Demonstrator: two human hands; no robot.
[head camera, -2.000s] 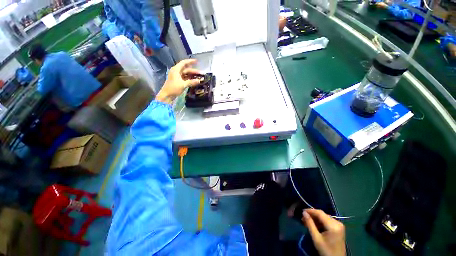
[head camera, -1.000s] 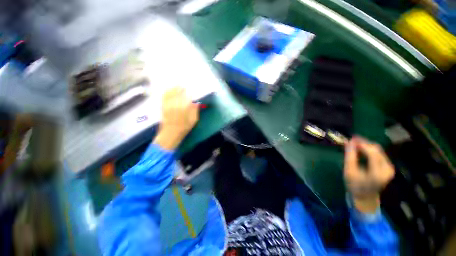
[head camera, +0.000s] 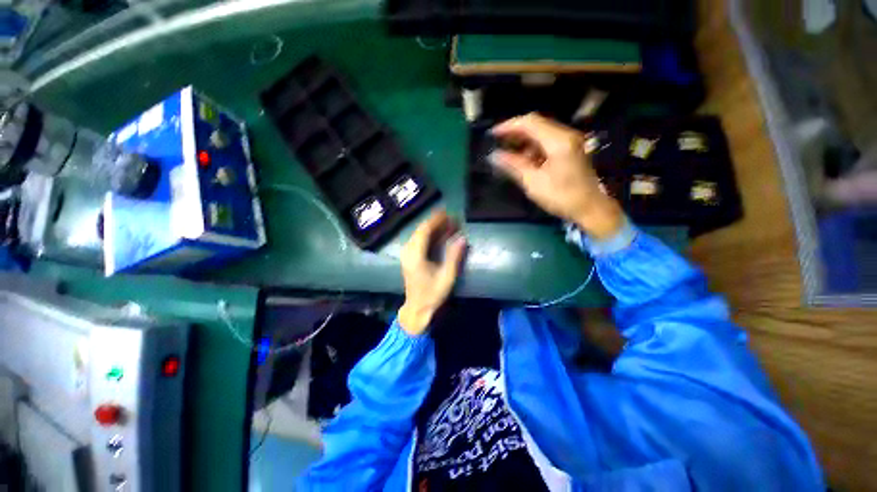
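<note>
The narrow black tray (head camera: 338, 144) lies on the green bench with two silver-faced modules (head camera: 404, 190) in its near end pockets; its other pockets look empty. My left hand (head camera: 431, 269) is just beside that end, fingers apart, with nothing visible in it. My right hand (head camera: 556, 173) is over the left part of the wider black tray (head camera: 668, 216), thumb and forefinger close together; blur hides whether they pinch something. Several gold-silver modules (head camera: 644, 185) sit in the wider tray's right pockets. My right hand partly covers this tray.
The blue box (head camera: 183, 187) stands at the left with a clear bottle (head camera: 72, 183) on it. The white machine with buttons (head camera: 108, 413) is at the lower left. A green-topped block (head camera: 548, 54) is behind the wider tray. A thin tube (head camera: 322, 207) loops on the bench.
The view has turned right from the machine to the trays. My left hand has left the machine and come beside the narrow tray. My right hand has moved from that tray to the wider one.
</note>
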